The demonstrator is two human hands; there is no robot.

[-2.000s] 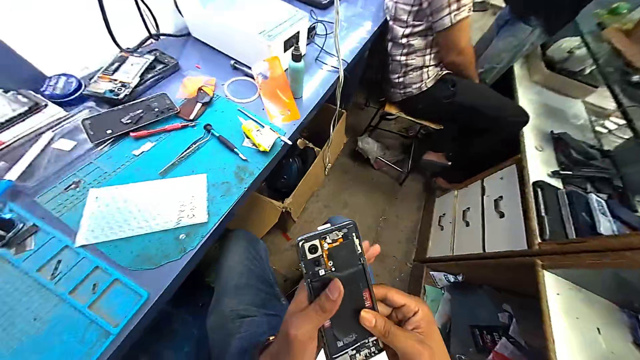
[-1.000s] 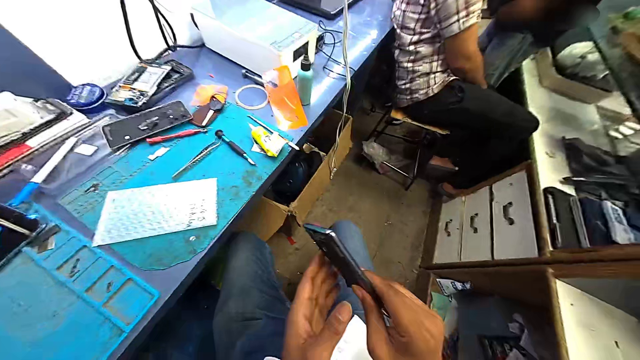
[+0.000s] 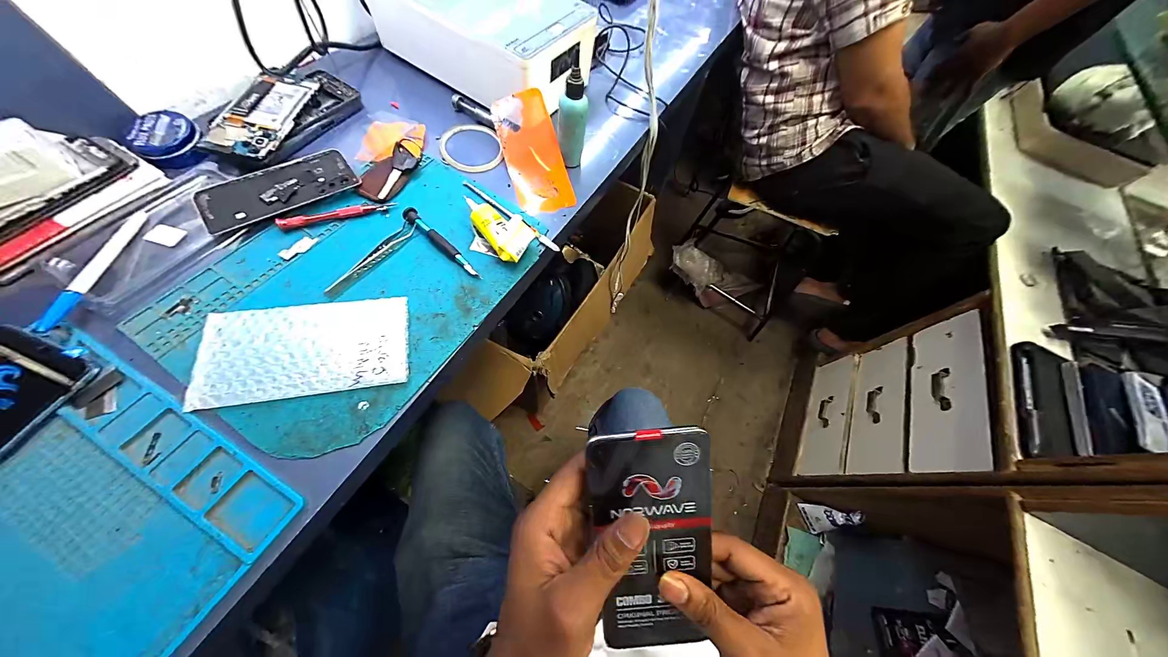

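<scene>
A smartphone (image 3: 652, 474) is held upright over my lap, its front covered by a dark printed protective film with a red tab at the top edge. My left hand (image 3: 575, 557) grips its left side, thumb lying across the film. On the lower right side, my right hand (image 3: 744, 593) holds it with the thumb pressed on the front. The phone's back and most fingertips behind it are hidden. To the left, a bubble-wrap pouch (image 3: 301, 351) bearing handwriting lies on the blue work mat (image 3: 438, 319).
Tweezers (image 3: 372, 258), a screwdriver (image 3: 440, 242), a yellow glue tube (image 3: 500, 230) and a phone frame (image 3: 276, 190) lie on the bench. A cardboard box (image 3: 593, 319) stands below its edge. A seated person (image 3: 849, 119) is ahead, with drawers (image 3: 876, 406) at right.
The phone has been turned over: its opened back with the camera showed earlier, then its edge, and now its film-covered front. Both hands have stayed on it.
</scene>
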